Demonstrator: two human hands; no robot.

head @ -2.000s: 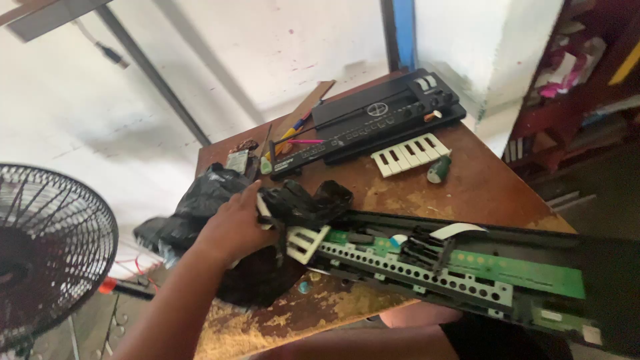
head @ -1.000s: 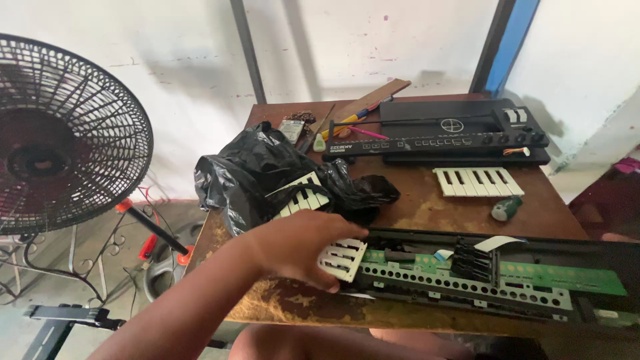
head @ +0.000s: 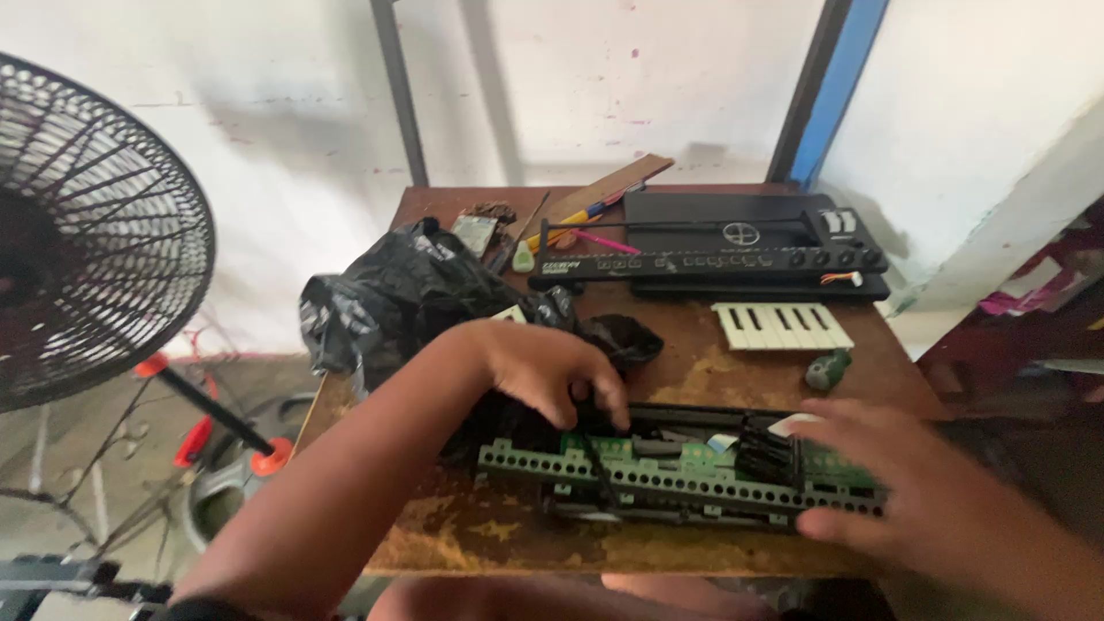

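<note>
An opened keyboard chassis [head: 690, 483] lies along the front of the wooden table, showing green circuit boards and a perforated strip. My left hand [head: 561, 371] bends down over its left part, fingertips at the black rear edge; whether they grip anything is unclear. My right hand [head: 871, 483] is spread over the right end, thumb and fingers apart, blurred. Black key pieces [head: 766, 453] lie bunched on the board beside a white ribbon cable. Behind my left arm is a black plastic bag [head: 414, 285], with a bit of a white key set [head: 509, 316] showing.
At the back lies the black keyboard top panel [head: 716, 250] with knobs. In front of it are a white key section [head: 780, 327] and a small grey-green object [head: 829, 370]. Pens, a wooden strip [head: 608, 188] and a small bottle [head: 523, 257] lie behind the bag. A fan [head: 103, 233] stands left.
A second ago my left hand was on a white key section at the chassis's left end; that section no longer shows there. My right hand has come into view over the right end.
</note>
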